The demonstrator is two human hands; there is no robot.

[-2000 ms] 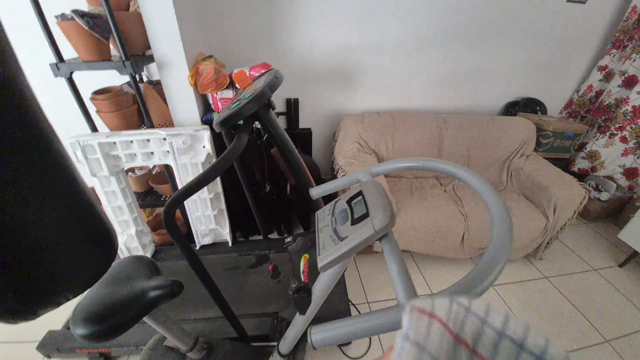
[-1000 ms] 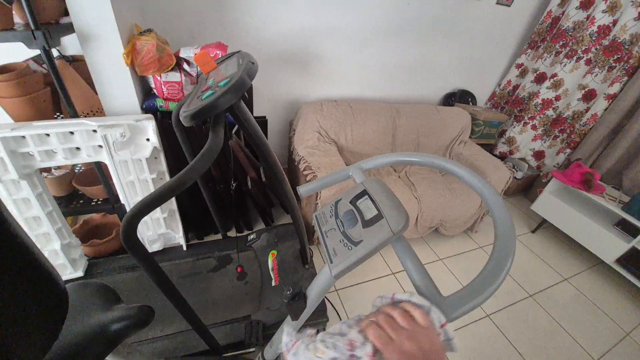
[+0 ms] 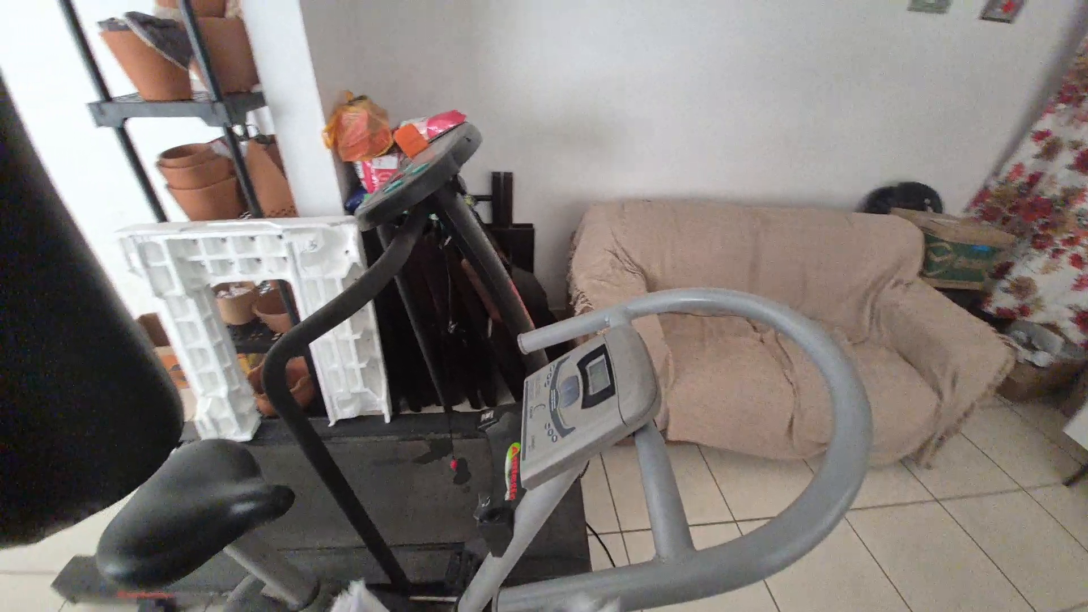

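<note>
An exercise bike with a looped grey handlebar [image 3: 841,408] stands in front of me. Its grey console [image 3: 586,399] has a small display, and its black saddle [image 3: 183,510] is at the lower left. At the bottom edge a small piece of pale cloth [image 3: 359,597] shows beside the bike's frame. A blurred pale patch lies low against the handlebar; I cannot tell what it is. Neither my left hand nor my right hand can be made out. A large dark shape, too close to identify, covers the left edge.
Behind the bike is a treadmill [image 3: 374,484] with a black handrail. A white plastic panel [image 3: 340,340] leans by a shelf of terracotta pots [image 3: 204,187]. A sofa [image 3: 765,374] under a beige cover stands against the wall, with a cardboard box [image 3: 956,246] beside it.
A hand on a patterned cloth showed by the lower handlebar one second ago; it is out of sight now. The view has swung back left.
</note>
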